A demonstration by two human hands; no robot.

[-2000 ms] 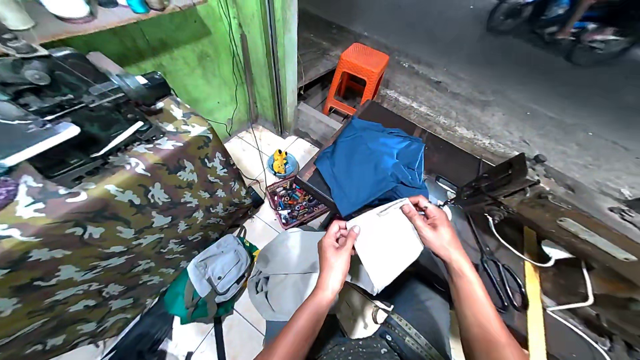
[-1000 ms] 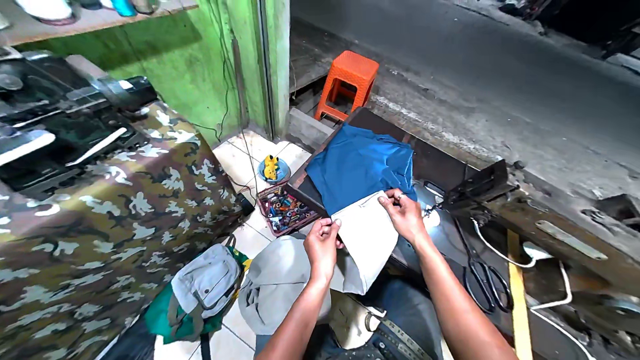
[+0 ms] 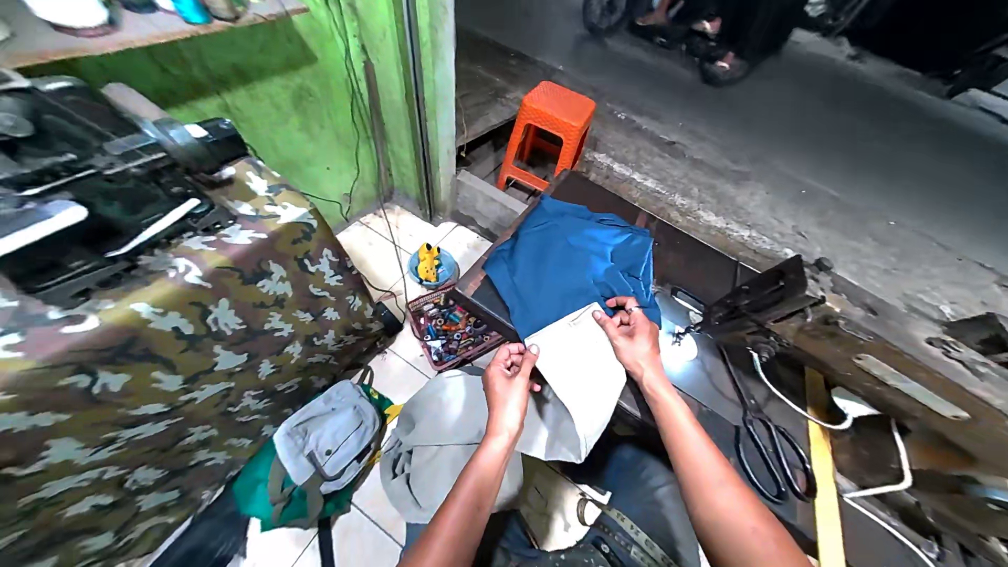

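My left hand (image 3: 508,386) pinches the left upper corner of a pale cloth piece (image 3: 579,378), and my right hand (image 3: 630,335) pinches its right upper edge near a small mark. The piece is spread between both hands, its lower part hanging over my lap. Blue fabric (image 3: 571,256) lies crumpled on the dark table just beyond. Grey cloth (image 3: 441,441) drapes to the left of my left forearm. A sewing machine (image 3: 756,303) with its lamp lit stands right of my right hand. A tape measure (image 3: 630,535) rests on my lap.
Black scissors (image 3: 768,449) and a yellow ruler (image 3: 823,472) lie on the table at right. A basket of thread spools (image 3: 457,327), a blue bowl (image 3: 445,268) with a yellow figure and a grey bag (image 3: 331,433) are at left. An orange stool (image 3: 551,130) stands beyond the table.
Both hands keep hold of the pale piece throughout. Since the oldest frame, its top edge has come to overlap the blue fabric's lower edge more closely. Vehicles on the road have changed.
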